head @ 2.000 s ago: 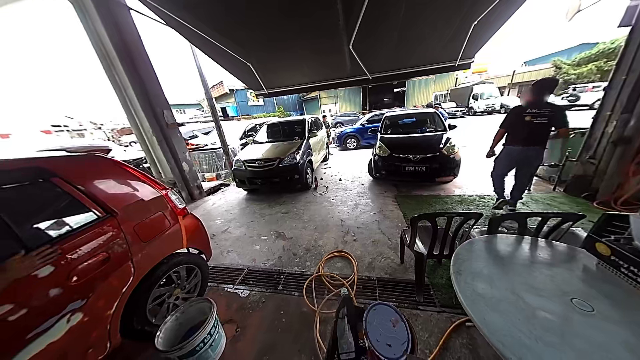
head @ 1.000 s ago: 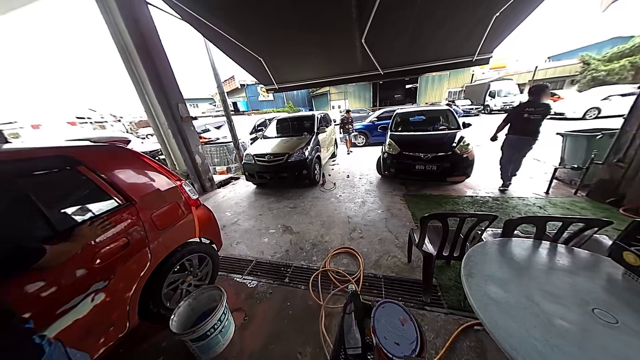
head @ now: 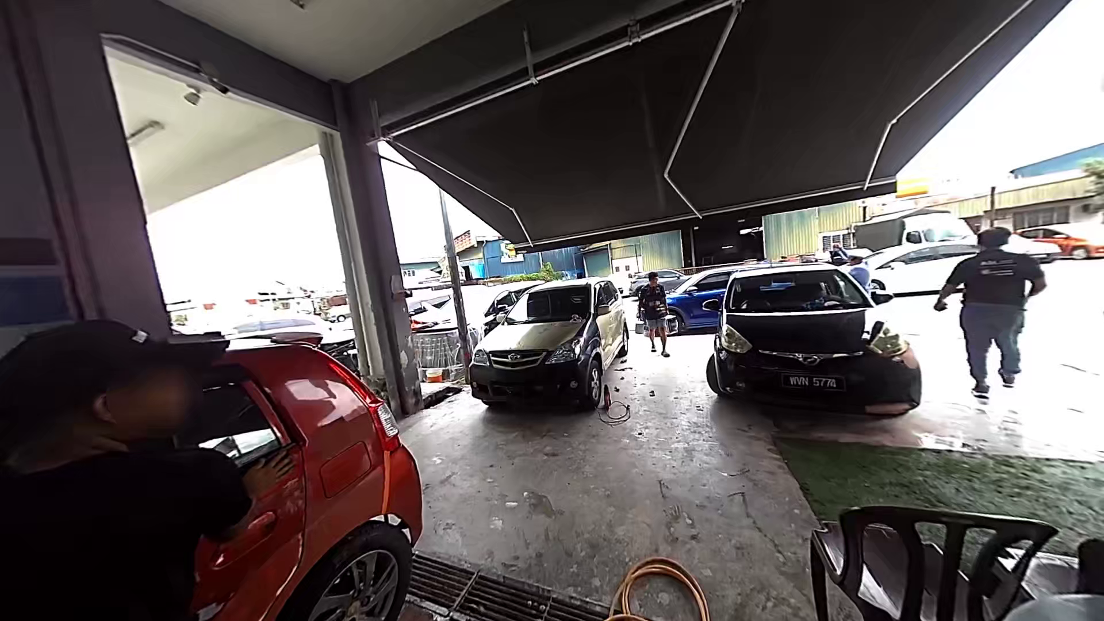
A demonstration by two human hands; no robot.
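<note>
Neither my left hand nor my right hand shows in the head view. A red hatchback (head: 349,448) stands at the lower left, its rear wheel beside a floor drain grate (head: 492,591). A person in a black cap (head: 112,483) is close at the left edge, with one hand against the red car's side. A coiled orange hose (head: 660,573) lies on the concrete at the bottom middle.
A gold and black van (head: 552,341) and a black car (head: 802,345) face me. One person (head: 655,310) walks near the van, another (head: 992,302) at the right. Dark plastic chairs (head: 940,552) stand beside green matting (head: 957,500) and a table's edge (head: 1056,608).
The view has swung left and up. The person in the cap now shows beside the red car. The person at the right has walked farther off, and the one by the van has come nearer.
</note>
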